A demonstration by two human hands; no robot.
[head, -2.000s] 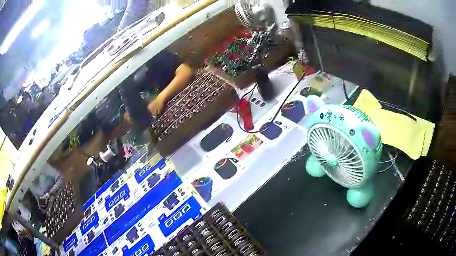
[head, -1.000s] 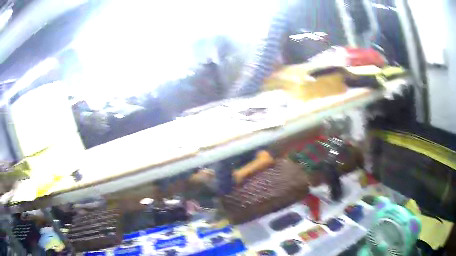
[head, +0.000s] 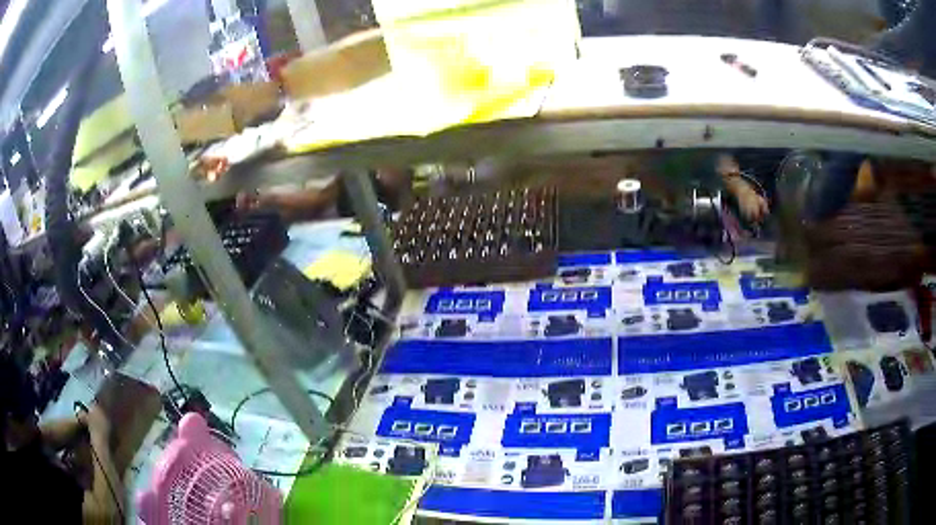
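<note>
Neither my left hand nor my right hand is in view. Nearest me at the lower right is a dark partitioned tray (head: 672, 494) with rows of small shiny parts, cut off by the bottom edge. It lies on blue-and-white printed sheets (head: 493, 358) that cover the bench. A second partitioned tray (head: 472, 271) with upright metallic parts stands at the back centre. Two small reels (head: 629, 195) stand to its right, with thin wires by the right one.
A white shelf (head: 606, 138) on metal posts (head: 210, 241) crosses above the bench. A pink fan (head: 210, 482) and green sheet (head: 354, 495) are at lower left. Another person's arm shows at far left, and another person's hand (head: 747, 195) at back right. Cables hang left.
The view has swung left and down after tilting up towards the shelf. The mint fan has left the picture; the pink fan, a post and the left bench have come in.
</note>
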